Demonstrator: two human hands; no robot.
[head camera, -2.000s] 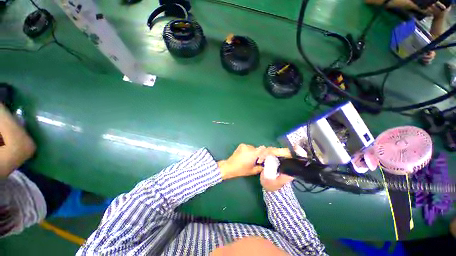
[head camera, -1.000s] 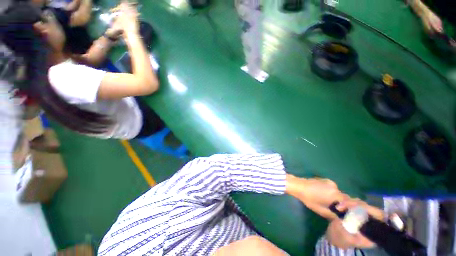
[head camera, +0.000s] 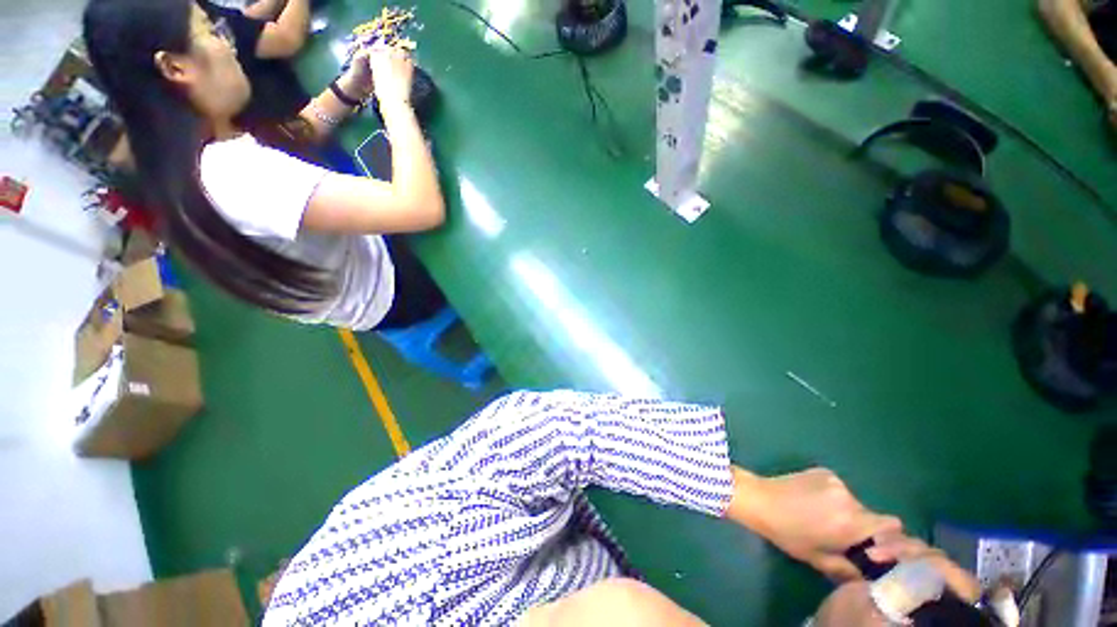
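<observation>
My left hand (head camera: 815, 517) is at the lower right, its fingers closed around a small black piece (head camera: 870, 557) that is mostly hidden between the hands. My right hand (head camera: 845, 605) is beside it, cut off by the bottom edge, with white covering on a finger. It holds the black electric screwdriver (head camera: 949, 614), of which only the front part shows. The two hands touch. The screw feeder (head camera: 1084, 585), with a blue edge, is right of the hands, cut off by the frame.
Ribbed round black units (head camera: 944, 224) stand at the far side of the green bench (head camera: 686, 312). A thin pin (head camera: 811, 390) lies in front. A white upright (head camera: 682, 110) stands on the bench. A co-worker (head camera: 306, 208) sits at left. Cardboard boxes (head camera: 141, 386) are on the floor.
The view has swung left, so the co-worker and boxes have come into view and the pink fan has gone out. The hands now sit lower right, still together at the screwdriver.
</observation>
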